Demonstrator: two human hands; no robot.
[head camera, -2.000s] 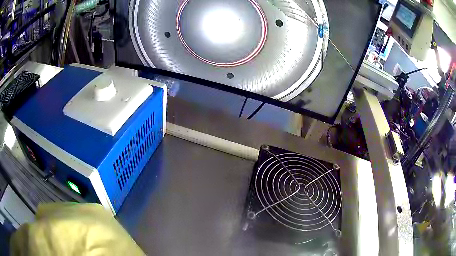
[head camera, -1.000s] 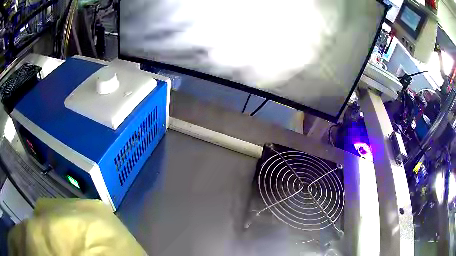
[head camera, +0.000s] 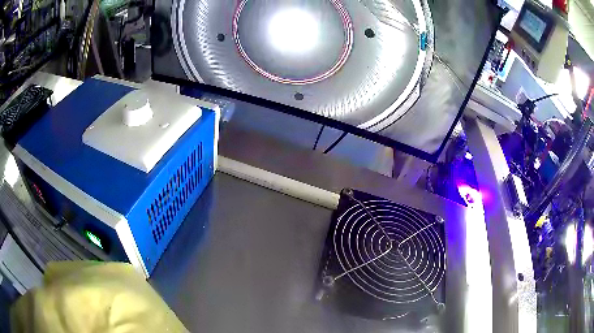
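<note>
Neither of my hands is in view. A pale yellow cloth shape (head camera: 98, 300), apparently a sleeve, fills the bottom left corner. The black cooling fan (head camera: 391, 247) with its round silver wire guard sits on the grey steel bench top (head camera: 234, 253). The blue control box (head camera: 176, 195) stands at the left, with a green light on its front. A white fixture with a round knob (head camera: 138, 123) lies on top of it. The inspection monitor (head camera: 293, 45) at the top shows a grey ribbed disc with a reddish ring.
A cream bar (head camera: 280, 182) runs behind the bench top from the blue box to the fan. Cream machine frame posts (head camera: 505, 240) stand right of the fan, with purple light on them. Dark machinery and cables are at the far right. A small control screen (head camera: 533, 25) is at the upper right.
The monitor picture went from the ribbed disc to a bright blur and back to a sharp disc. Purple light now shows by the right post, absent in the oldest frame. The view shifted slightly.
</note>
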